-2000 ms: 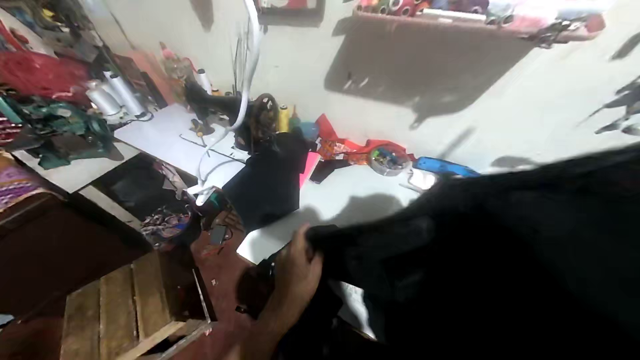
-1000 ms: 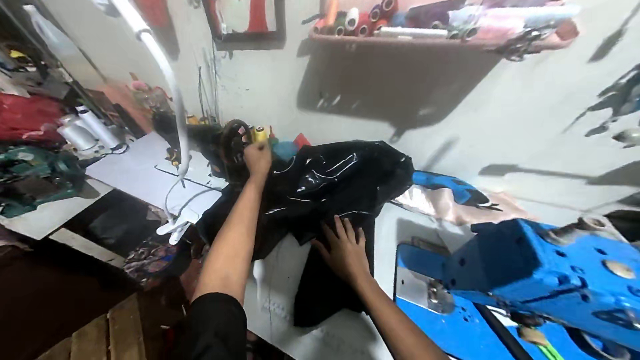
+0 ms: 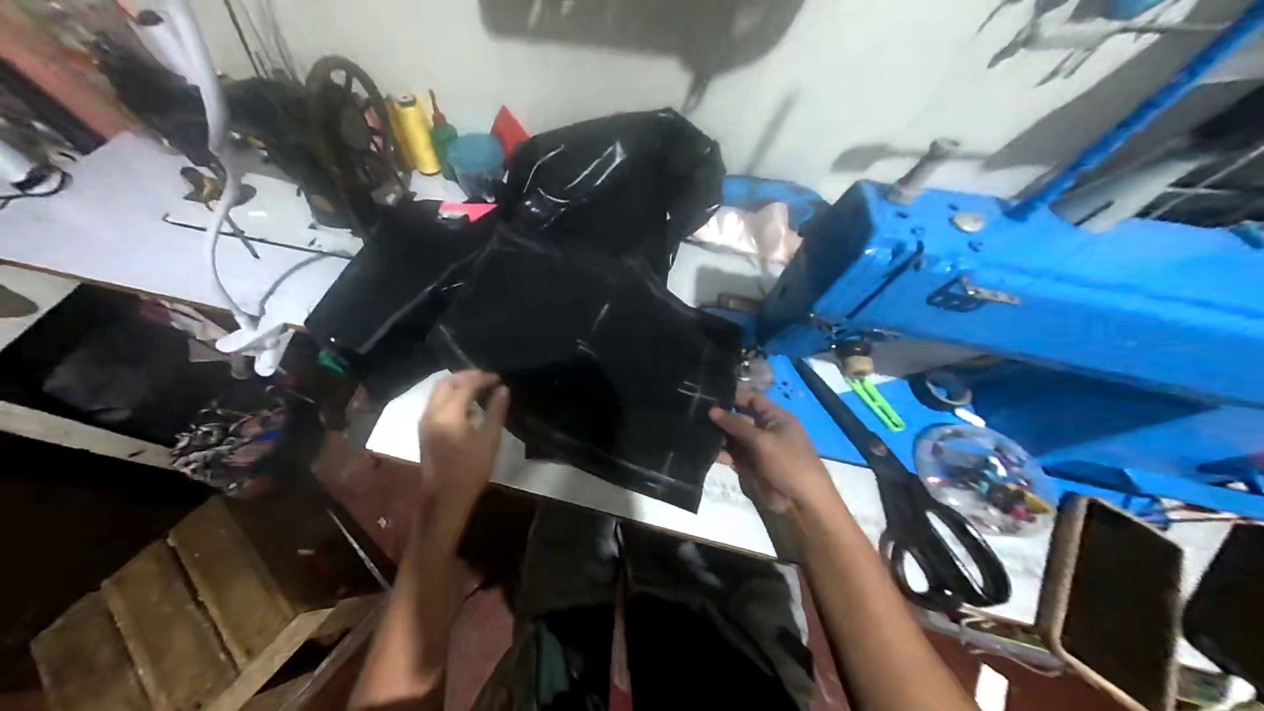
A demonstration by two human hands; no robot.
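Black fabric with pale chalk-like marks lies spread over the white tabletop, its lower edge along the table's front. A glossy black bunch of material is heaped behind it. My left hand is at the fabric's left lower edge, fingers curled; whether it grips the edge is unclear. At the right edge, my right hand pinches the cloth between thumb and fingers. Black-handled scissors lie right of that hand, beside the blue sewing machine.
A dark sewing machine with a handwheel stands at the back left, near a yellow thread cone. A clear round container of small items sits at the right. A white cable lamp hangs left. A wooden crate is on the floor.
The black fabric, raised at the right two seconds ago, now lies spread on the table. My left hand has moved from beside the yellow thread cone to the fabric's near edge; my right holds its right edge.
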